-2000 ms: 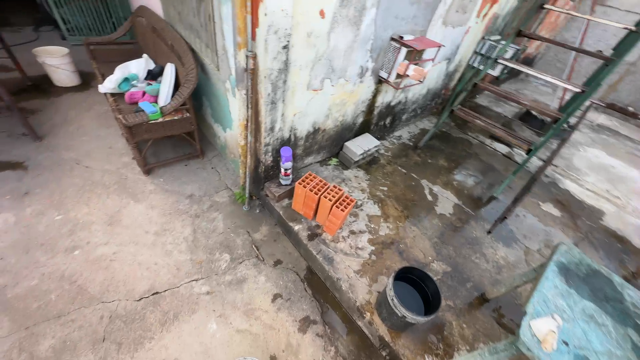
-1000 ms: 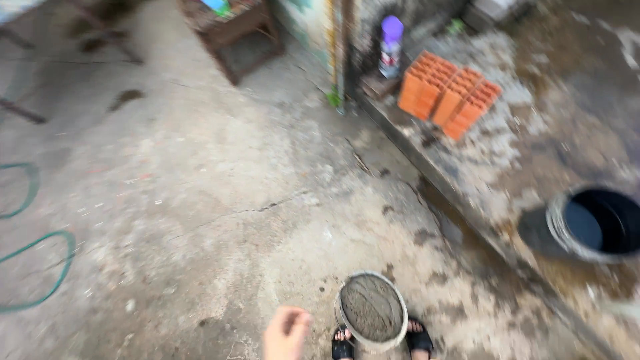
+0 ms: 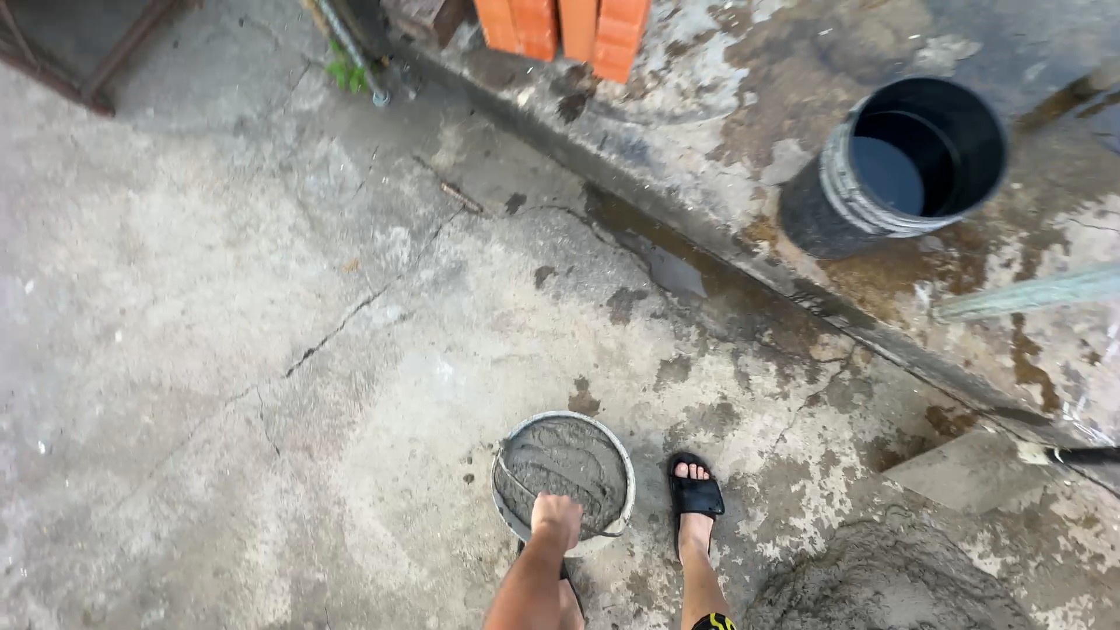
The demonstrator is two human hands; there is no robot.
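My left hand (image 3: 557, 518) is closed around the thin wire handle (image 3: 516, 479) of a round bucket (image 3: 632, 490). The bucket stands on the concrete floor at the lower middle and holds wet grey mortar (image 3: 569, 459). My forearm comes up from the bottom edge and hides part of the near rim. My right hand is out of view. Lower right, a pile of wet mortar (image 3: 892, 577) lies on the floor. Just above it rests a trowel with a flat grey blade (image 3: 971, 472) and a dark handle (image 3: 1085, 456).
My sandalled right foot (image 3: 696, 499) is beside the bucket. A low concrete step edge (image 3: 717, 241) runs diagonally, with a puddle (image 3: 674, 262) along it. On the raised slab stand a black bucket of dark liquid (image 3: 809, 206) and orange hollow bricks (image 3: 577, 31). Brown furniture legs (image 3: 122, 52) show top left.
My left hand was raised beside the mortar bucket one second ago and is now closed on its handle. The view has swung down, bringing the trowel and mortar pile into sight.
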